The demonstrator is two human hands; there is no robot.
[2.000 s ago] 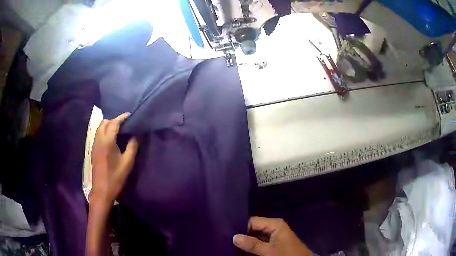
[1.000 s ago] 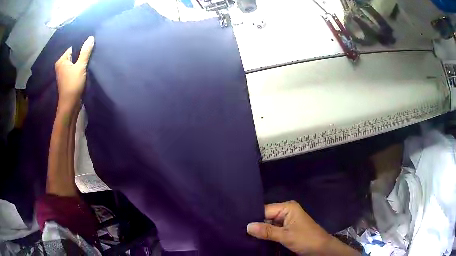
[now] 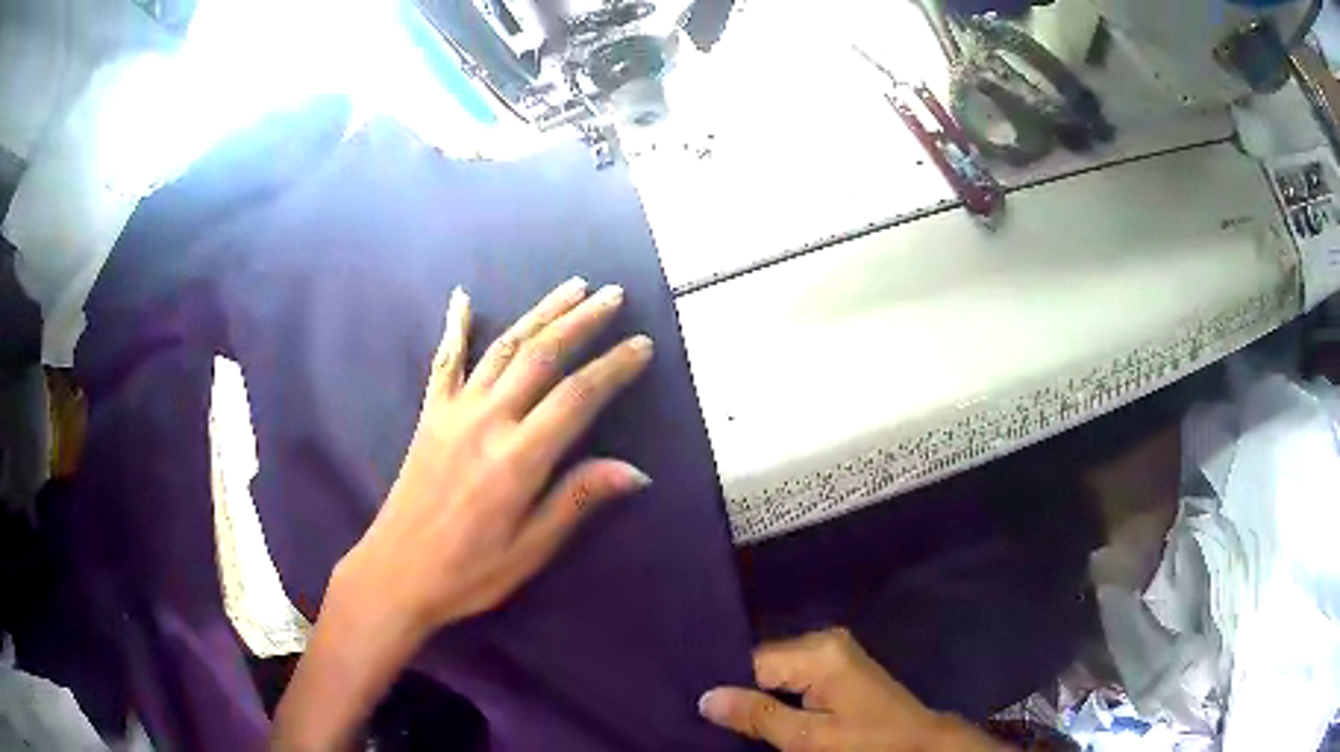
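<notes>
Dark purple cloth (image 3: pixel 338 294) covers the left half of the table and hangs over its front edge. Its straight right edge runs from near the presser foot (image 3: pixel 603 144) down to the lower middle. My left hand (image 3: pixel 500 426) lies flat on the cloth, palm down, fingers spread, holding nothing. My right hand (image 3: pixel 823 698) pinches the cloth's right edge between thumb and fingers at the bottom of the view. The fingertips beneath the cloth are hidden.
Red thread snips (image 3: pixel 948 154) and dark-handled scissors (image 3: pixel 1029 96) lie right of the needle. A printed ruler (image 3: pixel 1014 397) runs along the white table's front edge. White cloth (image 3: pixel 1271 544) is heaped at the right. The lamp glare is strong at the upper left.
My left hand has moved from the cloth's left side to lie flat near its right edge. The folded part seen earlier is now spread out. My right hand still pinches the edge.
</notes>
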